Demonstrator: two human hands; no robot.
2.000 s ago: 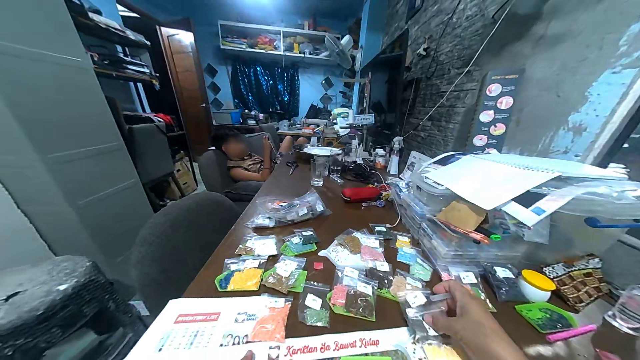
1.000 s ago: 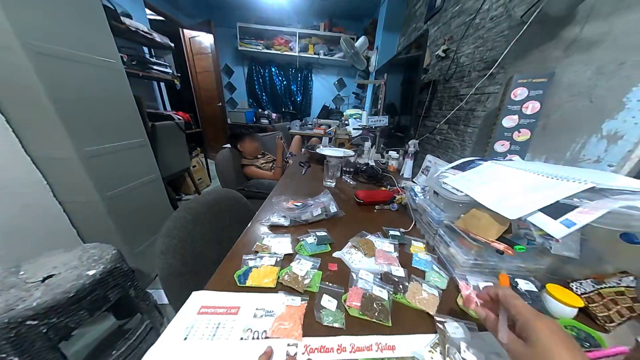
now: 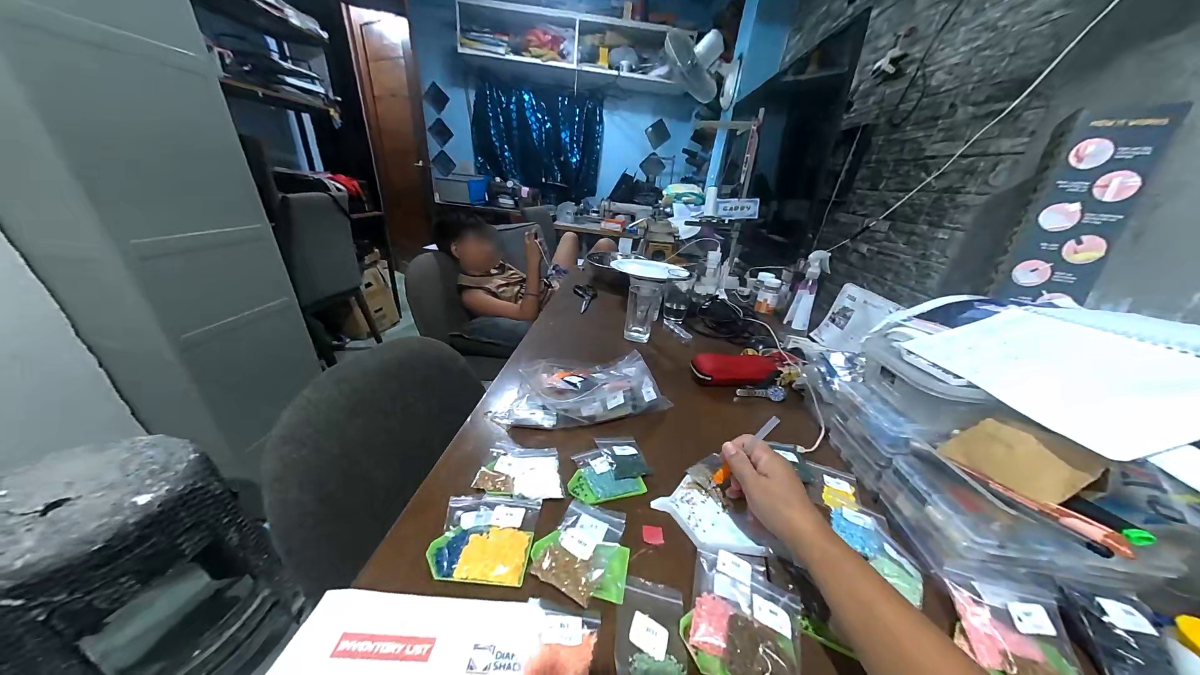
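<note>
My right hand is over the middle of the brown table, its fingers closed on a small tool with an orange part and a pale, clear end; its exact kind I cannot tell. Just below and left of the fingers lies a white packet with brown bits. Around it are labelled zip bags of small beads, among them a yellow one, a brown one on a green tray, a blue one and a pink one. My left hand is out of view.
A printed sheet covers the near left edge. Beyond lie a large clear bag, a red case and a glass. Stacked plastic boxes with papers stand right. A person sits back left near a grey chair.
My right hand has moved from the near right side to the packets in the middle, holding the orange tool. My left fingertips, earlier at the sheet's edge, have left view.
</note>
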